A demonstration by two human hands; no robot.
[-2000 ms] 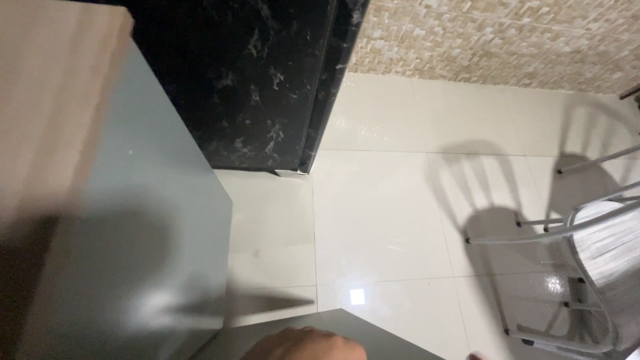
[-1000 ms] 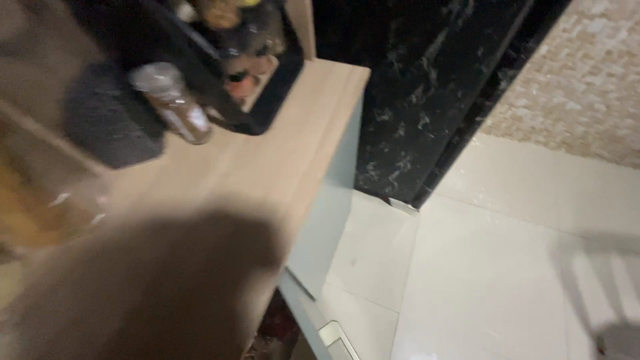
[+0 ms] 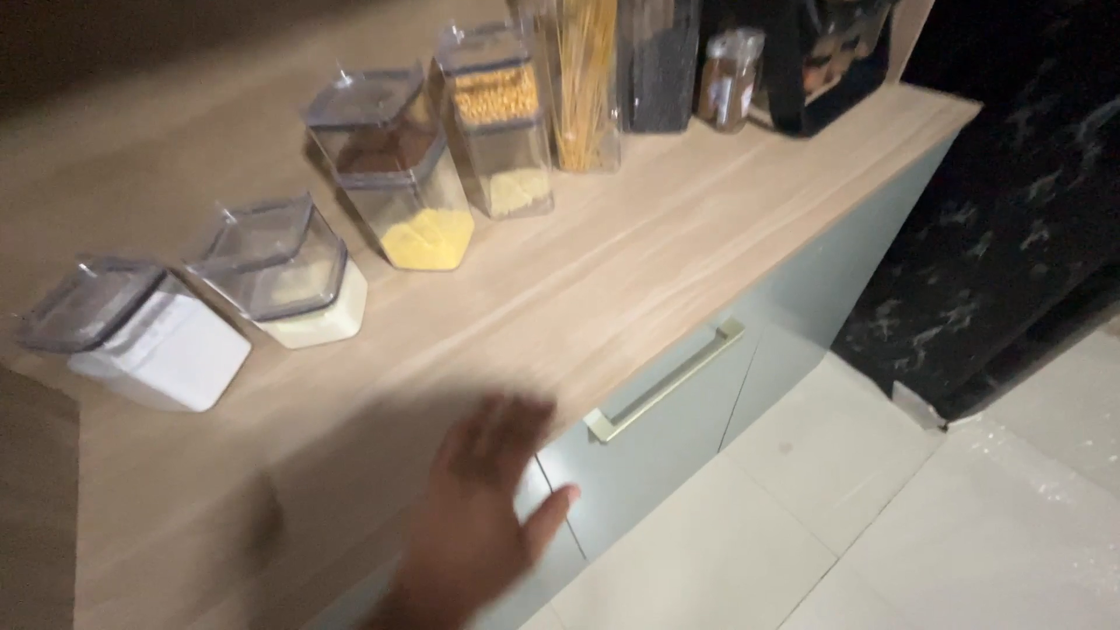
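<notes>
My left hand is blurred, back up, with its fingers apart and nothing in it. It is over the front edge of a wood-look countertop, to the left of a metal bar handle on a grey-green cabinet front. Whether it touches the edge cannot be told. Along the back of the counter stand clear lidded containers: one with white contents, one with cream powder, one with yellow meal, one with pale grains and one with spaghetti. My right hand is out of view.
A dark container, a glass jar with brown contents and a black rack stand farther right. Beyond the counter's end is a black marbled panel. Light floor tiles lie below.
The view has swung left along the counter. A cabinet front that stood out one second ago now looks closed. A hand at a grey panel's edge shows two seconds ago.
</notes>
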